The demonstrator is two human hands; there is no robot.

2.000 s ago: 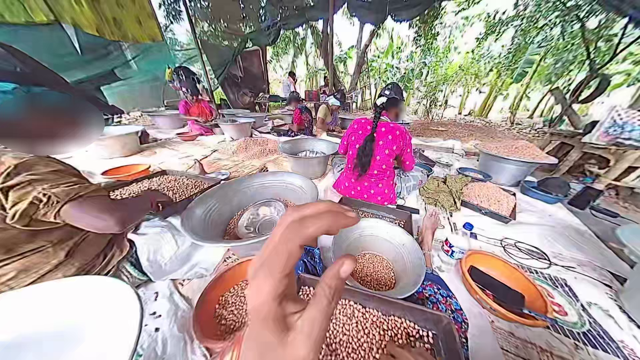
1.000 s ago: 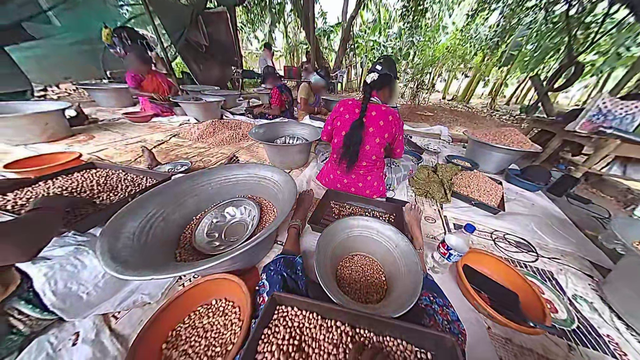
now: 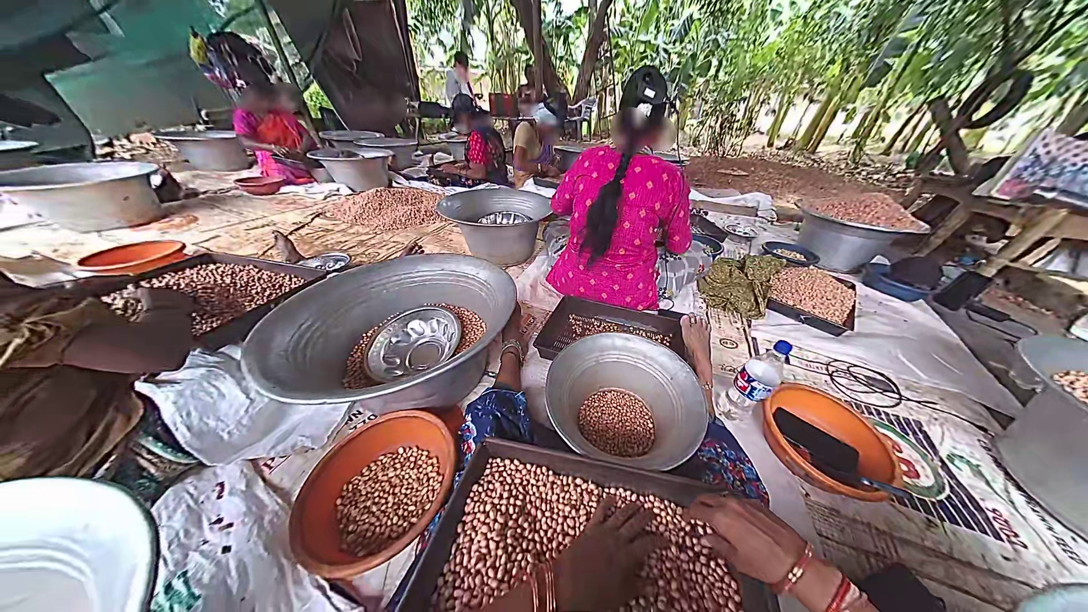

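Observation:
Both hands rest on a layer of small pinkish-brown nuts or seeds [image 3: 510, 518] in a dark rectangular tray [image 3: 680, 486]. My left hand [image 3: 605, 552], with bangles at the wrist, lies palm down with its fingers spread, nearest the tray's middle. To its right, my right hand [image 3: 748, 537] touches the nuts near the tray's right side, its fingers bent; whether it pinches any cannot be seen. Beyond the tray, between the legs, stands a metal basin [image 3: 565, 382] holding more nuts. An orange plastic bowl [image 3: 310, 510] with paler nuts is left of the tray.
A wide metal basin [image 3: 289, 340] with a metal dish [image 3: 412, 344] inside stands front left. A co-worker's arm [image 3: 127, 340] reaches over another tray [image 3: 255, 319] at left. A person in pink [image 3: 620, 229] sits ahead. At right are a water bottle [image 3: 761, 374] and an orange bowl [image 3: 884, 450].
A raised hand was in front of the view two seconds ago; now both hands are down on the nuts in the tray. The view has turned somewhat.

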